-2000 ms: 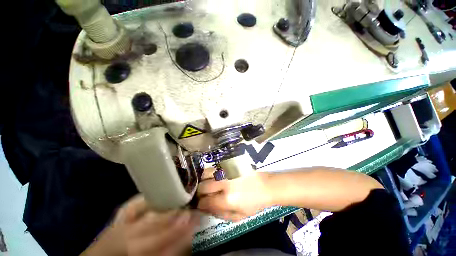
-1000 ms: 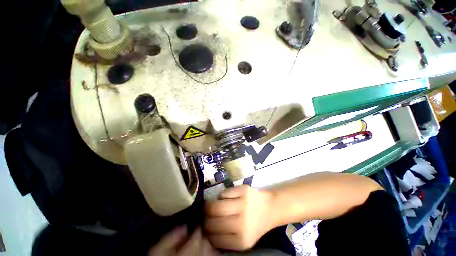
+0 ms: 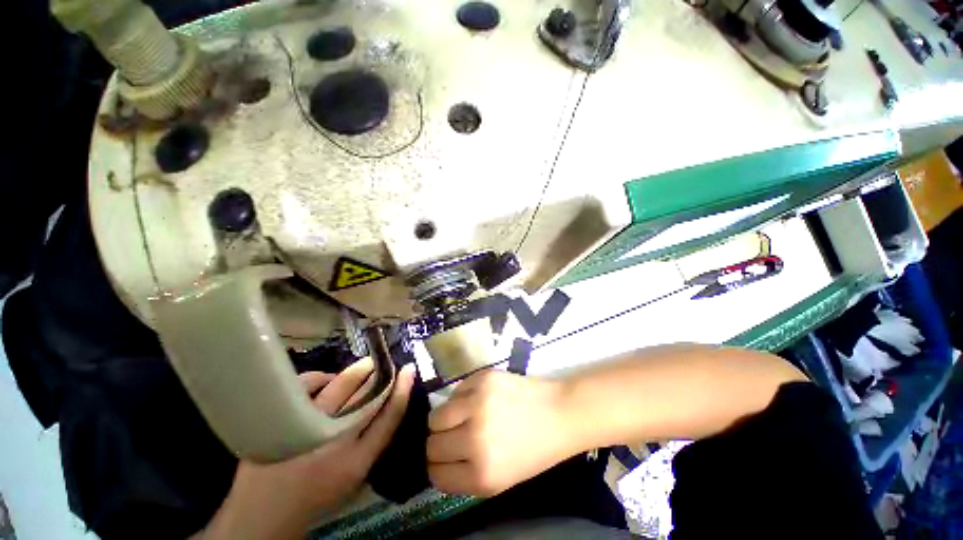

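The cream sewing machine head [image 3: 317, 190] fills the upper view. My left hand [image 3: 327, 443] lies below and behind the pale loop-shaped cover [image 3: 227, 364], its fingers spread on black cloth [image 3: 399, 454] beside the needle area. My right hand [image 3: 480, 430] is curled at the right edge of that cloth, fingertips pinching it. The presser foot and needle are mostly hidden by the head and fingers. Small dark cut pieces [image 3: 544, 312] lie on the white bed right of the needle area.
Red-and-black thread snips [image 3: 739, 276] lie on the table at right. A green-framed display panel [image 3: 760, 185] juts from the head. A blue bin [image 3: 908, 369] with white scraps stands at right. Black cloth [image 3: 127, 422] hangs at left.
My left hand has moved up from the bottom edge to the needle area. My right hand has shifted slightly up. The machine appears further left in view, and more cut pieces show.
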